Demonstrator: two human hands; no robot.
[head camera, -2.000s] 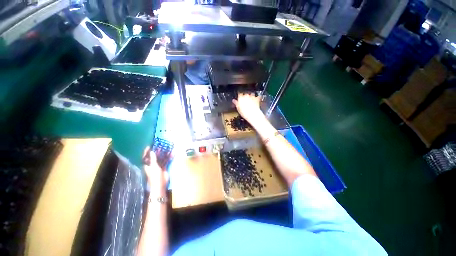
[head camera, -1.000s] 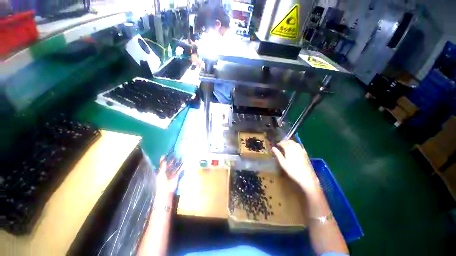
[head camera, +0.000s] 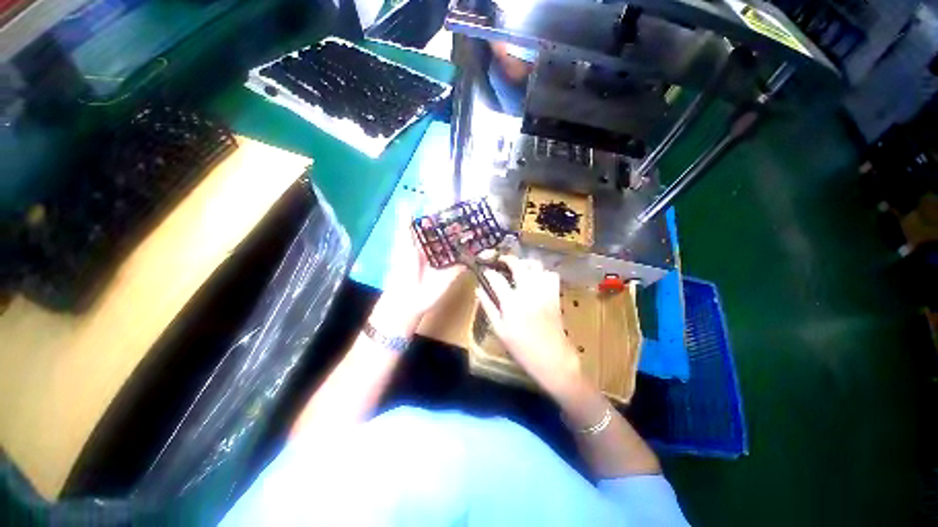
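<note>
A black grid-like moulded part (head camera: 453, 233) is in my left hand (head camera: 417, 283), held up in front of the press base. My right hand (head camera: 527, 309) is closed on a dark elongated tool or strip (head camera: 483, 278) whose upper end meets the part; I cannot tell exactly what it is. The small carton (head camera: 584, 243) with little black pieces (head camera: 556, 217) sits on the press base. The large carton tray (head camera: 615, 319) is below it, partly hidden by my right hand and forearm.
The press (head camera: 591, 88) stands ahead with its guide posts. A white tray of black parts (head camera: 375, 146) is on the green bench. Stacked black parts (head camera: 103, 196) and a plastic-lined carton (head camera: 278, 278) are at left. A blue crate (head camera: 730, 360) is at right.
My left hand has raised the black part towards the middle. My right hand has moved from the press edge to the part, now holding the dark tool or strip. The view has shifted.
</note>
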